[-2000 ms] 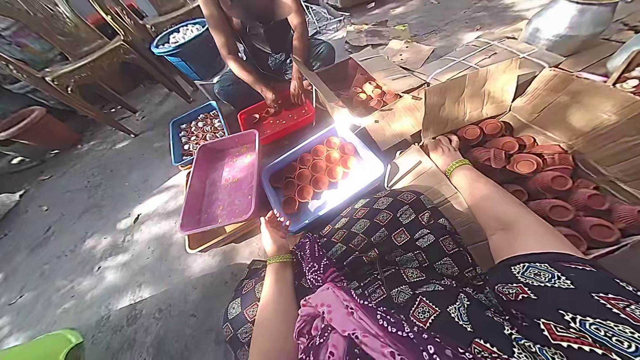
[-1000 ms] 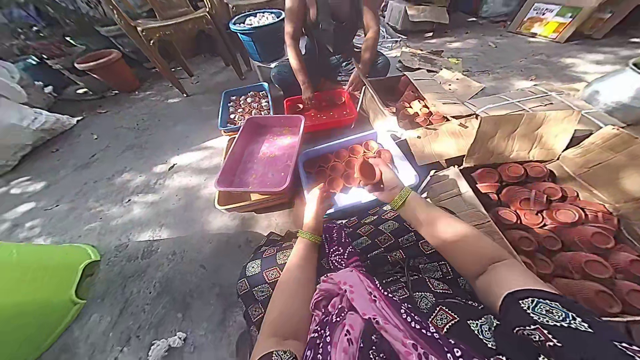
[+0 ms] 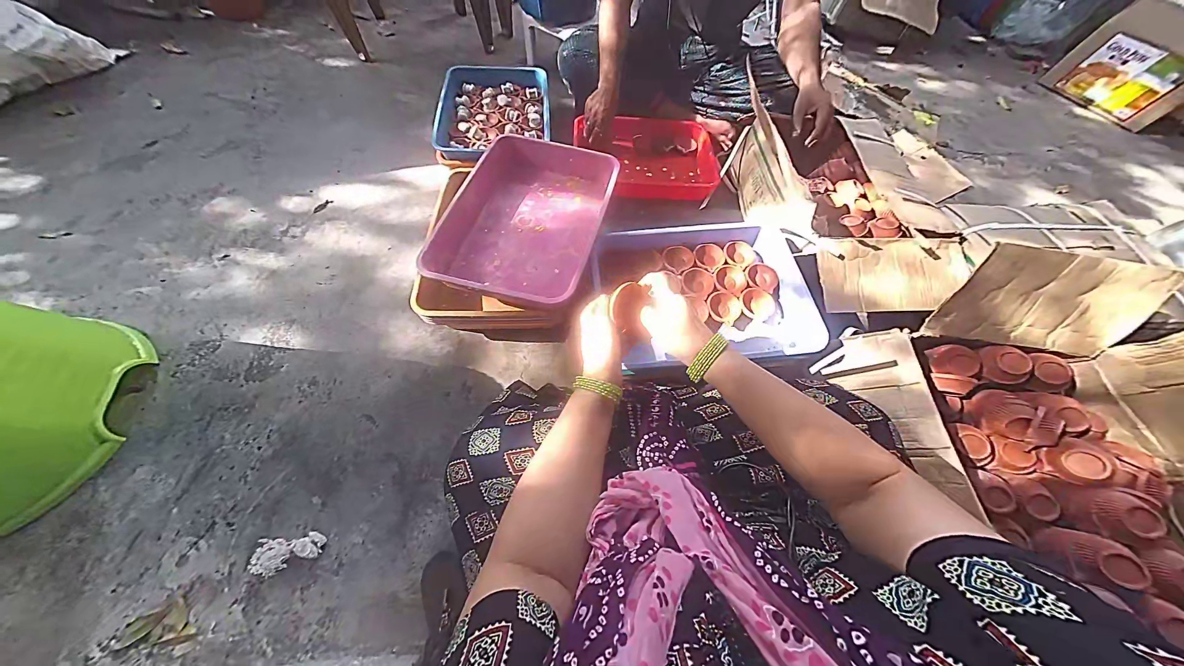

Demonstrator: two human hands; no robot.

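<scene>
A small clay cup (image 3: pixel 629 308) is held up between my two hands, over the near left part of a white-blue plastic tray (image 3: pixel 807 319). My left hand (image 3: pixel 598 340) grips its left side; my right hand (image 3: pixel 672 319) has the right side. Strong sunlight washes out the fingers. Several clay cups (image 3: pixel 731 277) stand in rows in the tray, open ends up. To the right, a cardboard box (image 3: pixel 943 435) holds a heap of ribbed clay cups (image 3: pixel 1064 444), many lying tilted or bottom up.
An empty pink tray (image 3: pixel 527 217) lies on stacked trays at the left. Beyond are a blue tray (image 3: pixel 446 120) of filled cups, a red tray (image 3: pixel 647 180) and another box with cups (image 3: pixel 865 208). A person (image 3: pixel 684 55) sits opposite. A green plastic object (image 3: pixel 65 398) is at far left.
My right hand was at the box of cups two seconds ago, then over the tray with a cup. Now both hands meet at a cup. The other person's hands have moved apart.
</scene>
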